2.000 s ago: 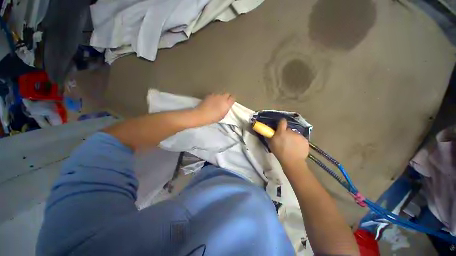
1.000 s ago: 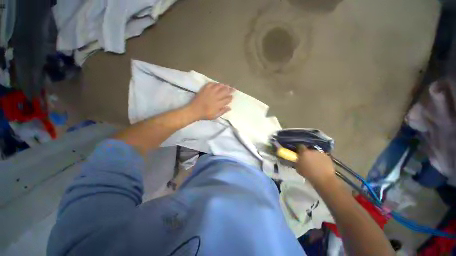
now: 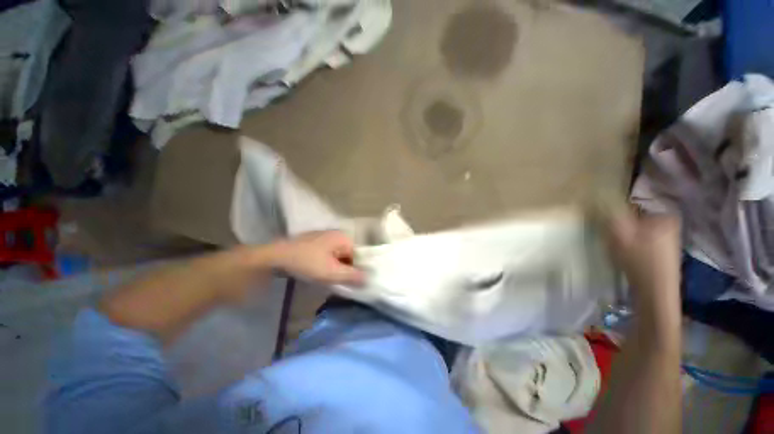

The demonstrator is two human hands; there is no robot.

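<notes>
An off-white jacket point(image 3: 475, 271) is stretched between my hands over the table's near edge, blurred by motion, with a small dark mark on it. My left hand point(image 3: 321, 258) grips its edge near the middle. My right hand point(image 3: 642, 242) is at its right end, strongly blurred, with fingers seemingly on the cloth; its grip cannot be made out. One part of the jacket stands up folded to the left of my left hand. More cream cloth point(image 3: 535, 377) hangs beside my lap. The iron is not visible.
The brown table point(image 3: 543, 127) has round dark stains. A heap of off-white garments point(image 3: 246, 68) lies at the far left. Pinkish-cream garments point(image 3: 721, 186) are at the right. A red stool or tub point(image 3: 27, 237) is at the left. A blue hose point(image 3: 730, 381) shows lower right.
My right hand no longer holds the iron and has moved right to the jacket's end. The cloth, flat under my left hand before, is now lifted and stretched sideways.
</notes>
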